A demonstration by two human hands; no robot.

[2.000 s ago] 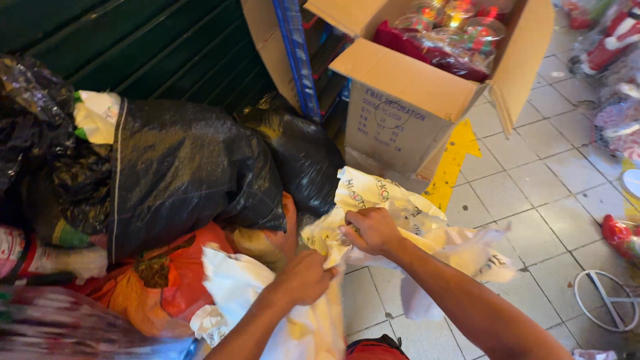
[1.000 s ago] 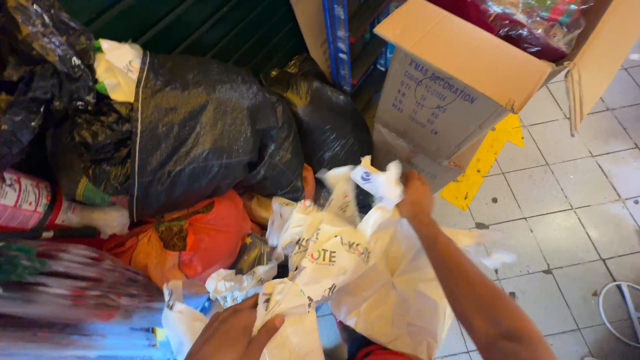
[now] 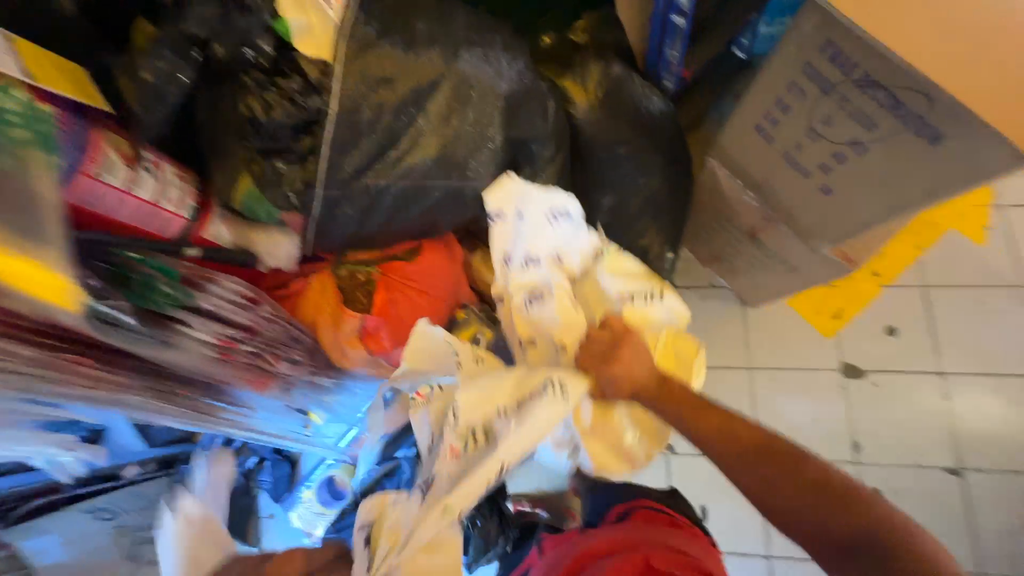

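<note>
My right hand (image 3: 618, 358) is closed around crumpled printed white wrapping (image 3: 536, 280), thin like paper or plastic, which spreads above and below the fist. Part of that wrapping hangs down to the lower middle of the view. My left hand (image 3: 264, 562) lies low at the bottom edge, blurred and mostly out of view. Beside it is a blurred white piece (image 3: 196, 520); whether the fingers grip it cannot be made out. Behind the wrapping are an orange-red bag (image 3: 420, 292) and large black plastic bags (image 3: 440, 120).
A cardboard box (image 3: 848, 128) bearing writing stands at the upper right, beside a yellow piece (image 3: 888, 264) on the tiled floor (image 3: 808, 408). Clear-wrapped goods (image 3: 160, 336) fill the left. A roll (image 3: 332, 488) and dark items lie at the lower left.
My left hand has moved down and left, to the bottom edge. My right hand still holds the wrapping, which has shifted and bunched differently. The view has swung and come closer to the bags.
</note>
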